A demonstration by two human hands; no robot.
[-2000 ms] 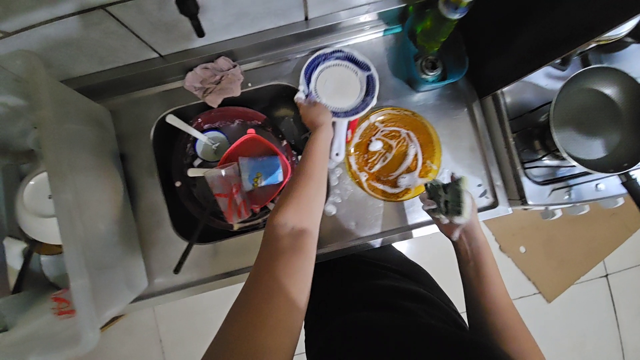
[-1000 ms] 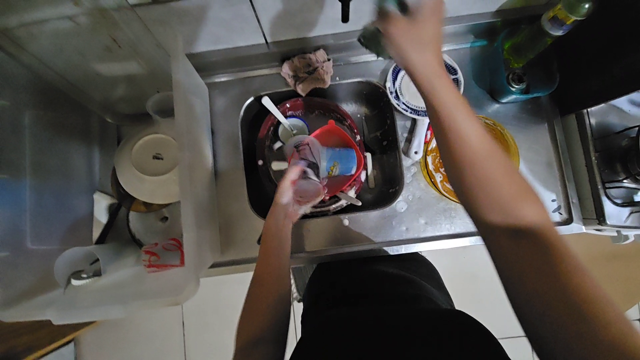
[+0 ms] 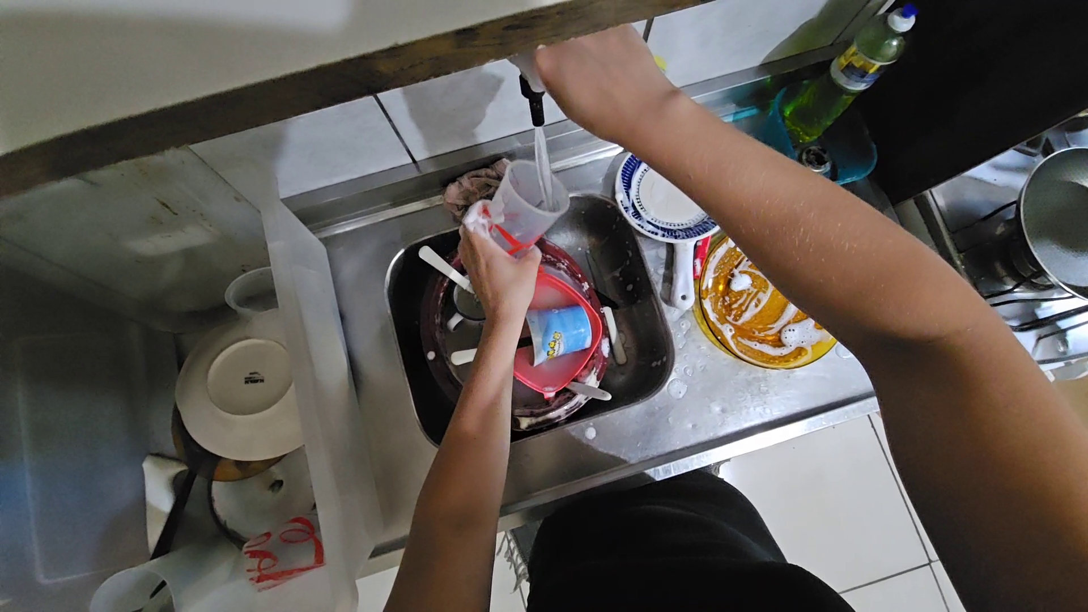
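My left hand [image 3: 500, 276] grips a clear plastic cup [image 3: 520, 202] with red markings, tilted under the running tap [image 3: 533, 100]. Water falls into the cup. My right hand [image 3: 586, 72] is up at the tap, its fingers partly hidden by the shelf edge; whether they close on the tap is not clear. Below the cup, the metal sink basin [image 3: 653, 357] holds a dark red bowl, a red container [image 3: 552, 374], a blue cup [image 3: 561, 334] and white-handled utensils. A crumpled cloth [image 3: 473, 189] lies behind the basin.
Right of the basin are blue-rimmed plates [image 3: 631, 191] and a soapy amber glass dish [image 3: 722, 336]. A green bottle [image 3: 837, 85] stands in a teal holder [image 3: 860, 153]. A translucent plastic bin [image 3: 319, 382] with dishes stands left, a pan [image 3: 1058, 221] right. A shelf edge [image 3: 340, 81] hangs overhead.
My left hand has raised the clear cup from over the basin to the tap. Water now runs. My right hand, earlier with the sponge over the amber dish, has moved to the tap.
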